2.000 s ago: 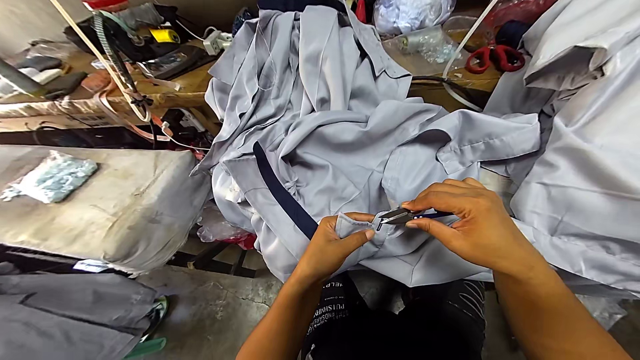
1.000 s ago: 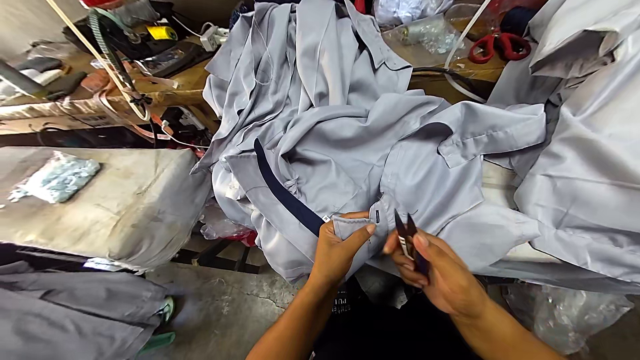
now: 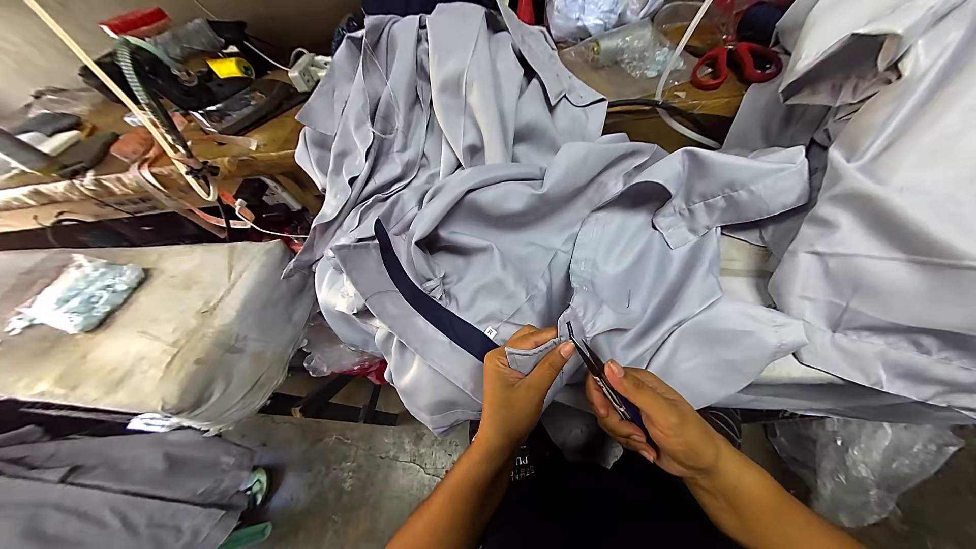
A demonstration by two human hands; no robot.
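A grey shirt with a navy inner collar band lies spread in front of me. My left hand pinches the shirt's edge near the collar between thumb and fingers. Just right of it, my right hand holds dark thread snips, their tips at a small dark slot, apparently a buttonhole, in the pinched cloth. Whether the tips touch the cloth I cannot tell.
Red-handled scissors lie on the wooden table at back right. More grey cloth drapes at right. A bag of small pale pieces rests on the padded surface at left. Plastic sheeting hangs low at right.
Two seconds ago the snips lay across the cloth by my left fingers; one second ago they were apart from it with blades spread. Now their tips are back at the cloth's edge.
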